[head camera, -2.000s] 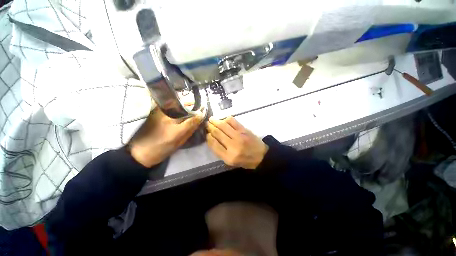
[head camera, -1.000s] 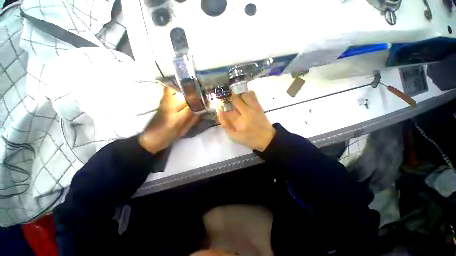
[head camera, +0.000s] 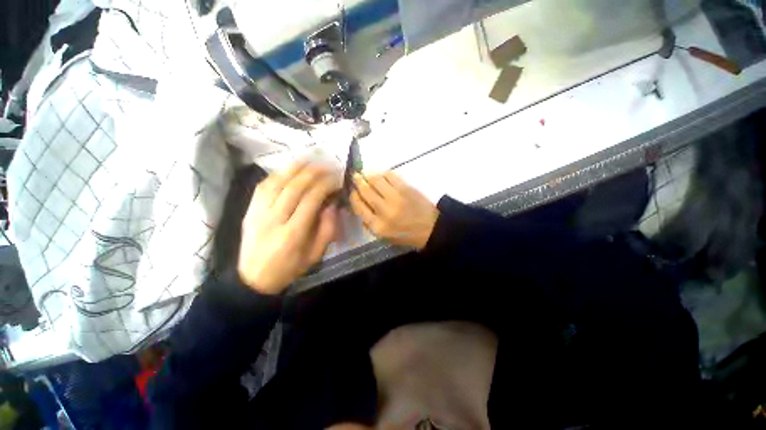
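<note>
My left hand is blurred and lies over the fabric just in front of the sewing machine's needle area; its fingers are bent and its grip cannot be made out. My right hand pinches the edge of a dark grey fabric strip that runs up to the presser foot. White checked quilted lining is heaped to the left of the machine, with part of it reaching the needle area. The fabric beneath my left hand is mostly hidden.
The machine head spans the top. Two small brown pieces lie on the bed. A thin tool with an orange-brown handle lies at the upper right. A scale-like strip runs along the table's front edge. Dark grey cloth hangs at the right.
My right hand has moved from the presser foot area down to the fabric edge. My left hand has come nearer over the fabric. The lining heap has shifted, and the view has moved.
</note>
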